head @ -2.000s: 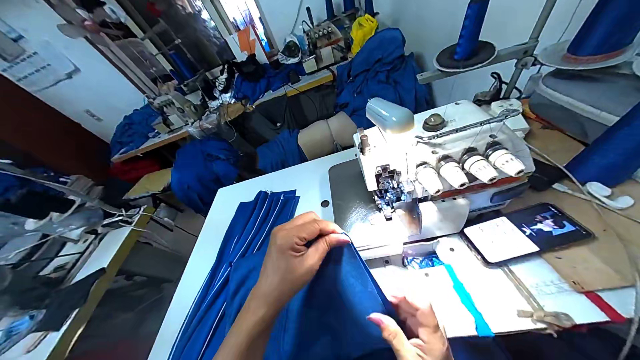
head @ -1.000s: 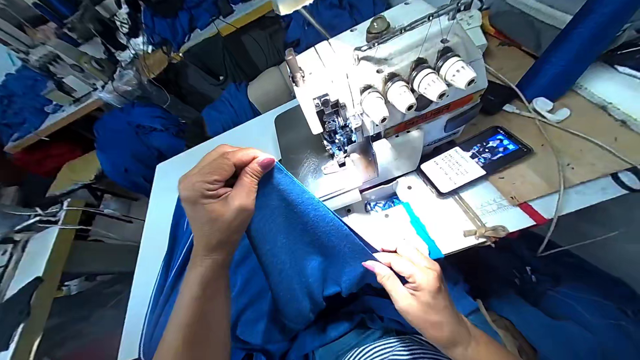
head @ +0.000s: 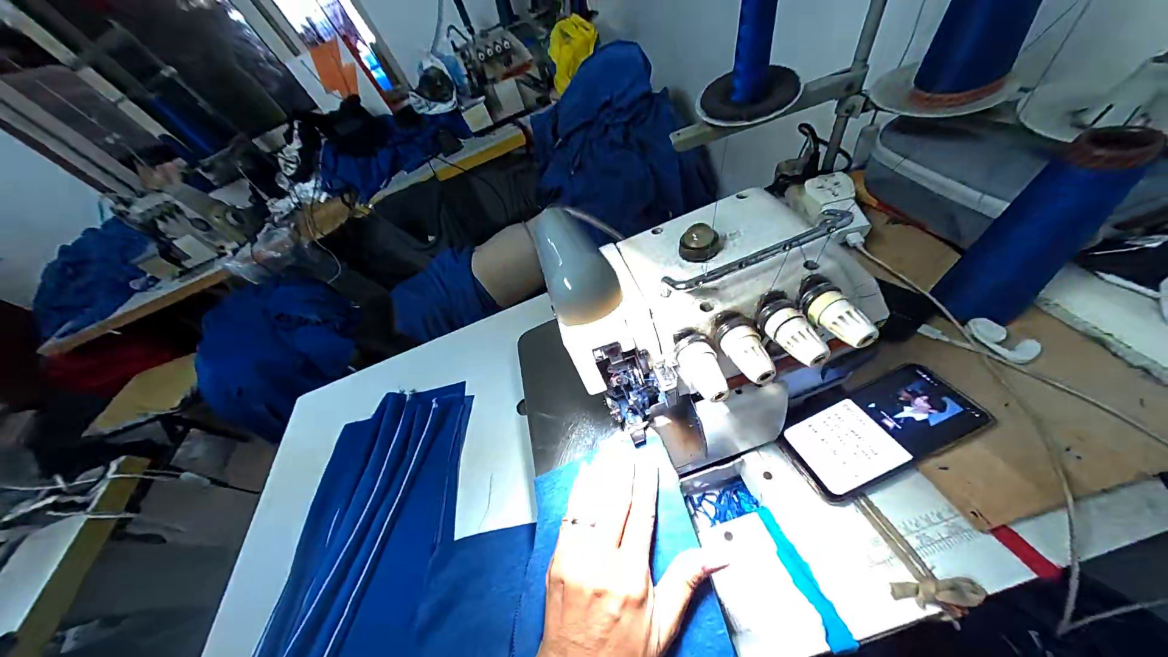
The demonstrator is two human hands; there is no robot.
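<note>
My left hand [head: 607,566] lies palm down on blue fabric [head: 552,511], fingers pointing toward the presser foot [head: 637,434] of a white overlock sewing machine [head: 680,260] and thumb spread to the right. Glare washes out the fingertips. The fabric's upper end is close in front of the foot. To the left, folded blue fabric pieces with pale lines [head: 383,511] lie on the white table. My right hand is out of view.
A phone [head: 885,429] lies right of the machine, near a cable and white earphones [head: 1004,340]. Blue thread cones [head: 1040,228] stand behind at right. A cut-out holding blue threads [head: 721,504] is right of my hand. Blue cloth heaps [head: 274,342] lie beyond the table.
The fabric, earlier held up between both hands, now lies under my left hand by the presser foot. My left hand has moved to the machine; my right hand has left the view.
</note>
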